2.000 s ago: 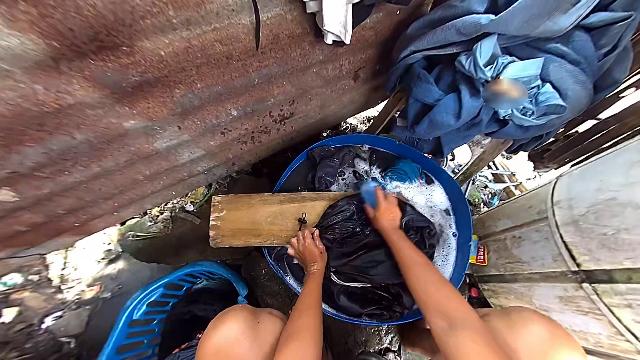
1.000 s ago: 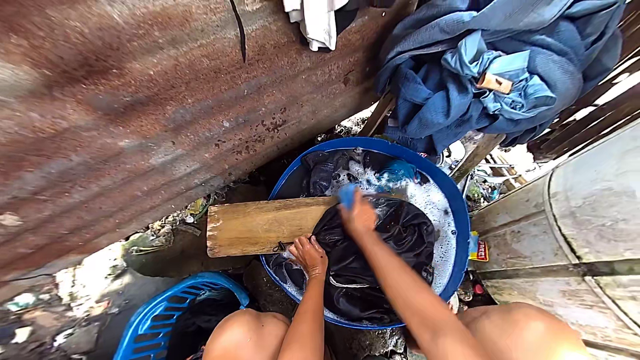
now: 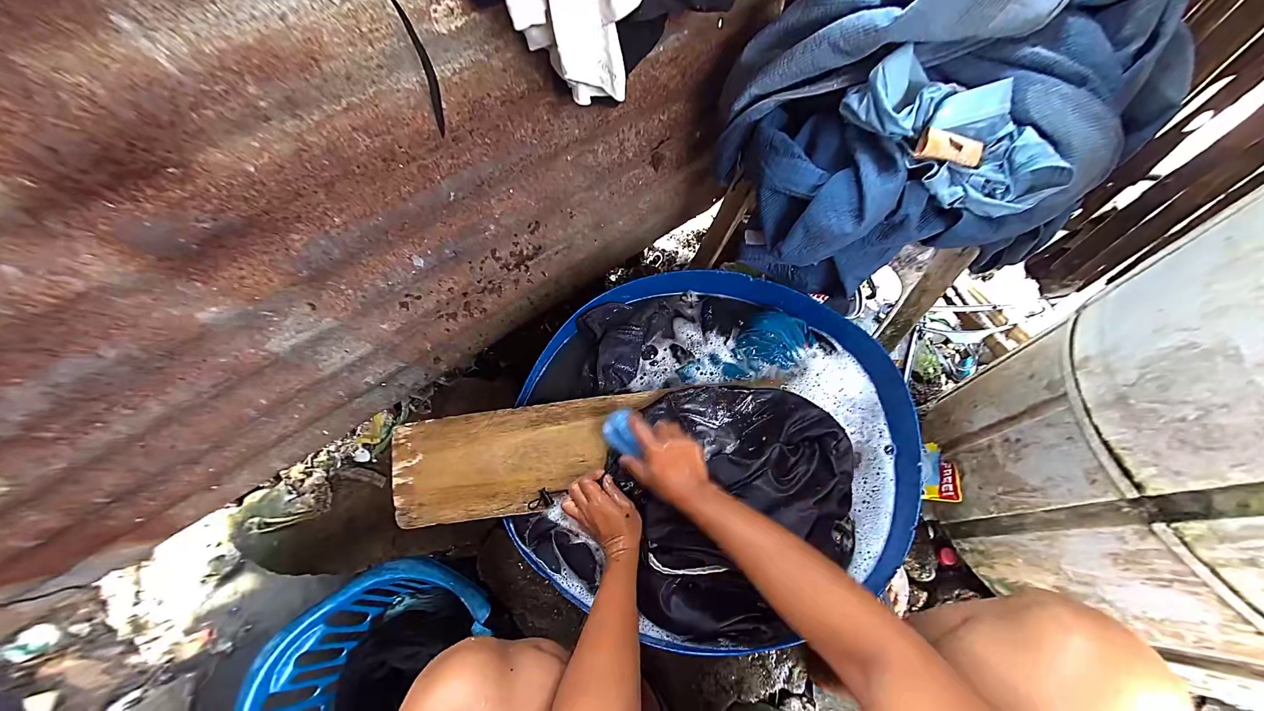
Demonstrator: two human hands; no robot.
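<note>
A round blue basin [image 3: 907, 494] holds sudsy water and soaked clothes. A wooden board [image 3: 494, 459] lies across it, one end jutting out over the left rim. Black wet cloth [image 3: 750, 474] is spread over the board's right part. My left hand [image 3: 604, 512] grips the near left edge of that cloth against the board. In my right hand [image 3: 667, 456] is a blue object [image 3: 621, 433], blurred, perhaps a brush or soap bar, at the cloth's left end. Darker clothing [image 3: 622, 341] and a blue cloth [image 3: 770, 339] lie in the foam behind the board.
Left of my knees stands a blue slatted plastic basket [image 3: 306, 632] with dark cloth inside. A rusty corrugated metal sheet [image 3: 296, 247] rises along the left. Blue clothes [image 3: 820, 188] with a tan object [image 3: 950, 147] on top are piled on a wooden support. A yellow-red packet [image 3: 941, 474] is right of the basin.
My right hand, holding the blue object, has moved left along the black cloth to its left end, beside my left hand. My left hand stays at the cloth's edge.
</note>
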